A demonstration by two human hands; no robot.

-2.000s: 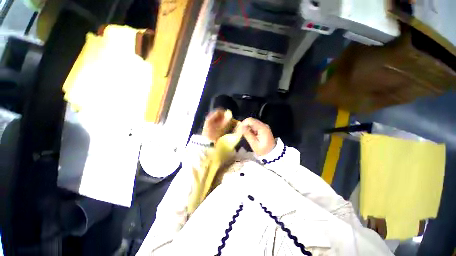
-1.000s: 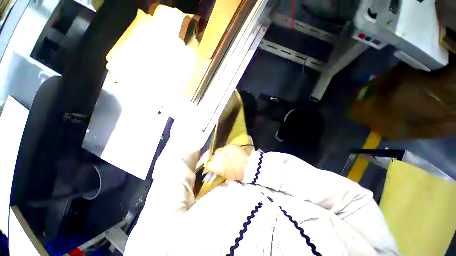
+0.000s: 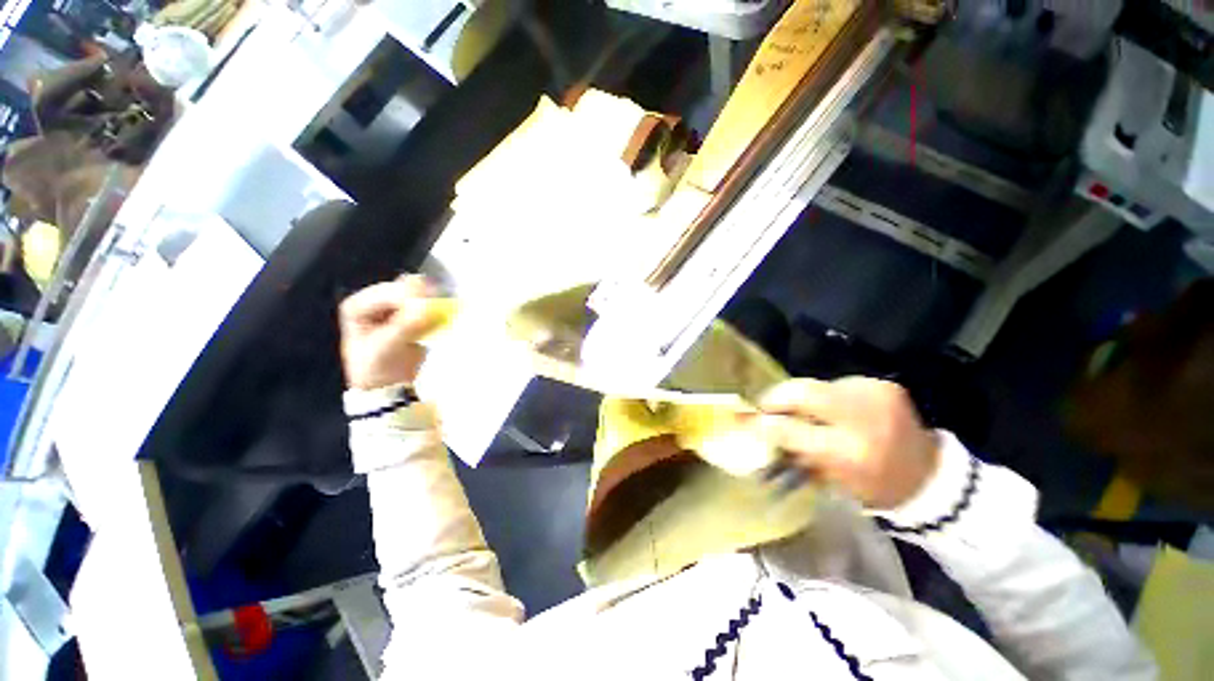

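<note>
My left hand [image 3: 382,333], left of centre, grips one end of a yellow piece with brown trim. My right hand [image 3: 852,439], right of centre, grips the same yellow piece [image 3: 706,526], which hangs in front of my body with a brown band showing. A narrow pale strip is stretched between the hands. A small dark object shows at my right fingers, too blurred to name. The stack of yellow pieces [image 3: 553,186] lies beyond, overexposed, with brown ends at its right.
The amber template strip [image 3: 772,80] and the silver clamp arm [image 3: 786,200] run from centre to upper right. A white machine part [image 3: 1158,133] stands at right. Another yellow piece [image 3: 1178,625] shows at lower right. A white sheet [image 3: 486,412] lies under the stack.
The hands were close together at my front; now they are wide apart, the left far out to the left, with the yellow piece spread between them. The view has turned left.
</note>
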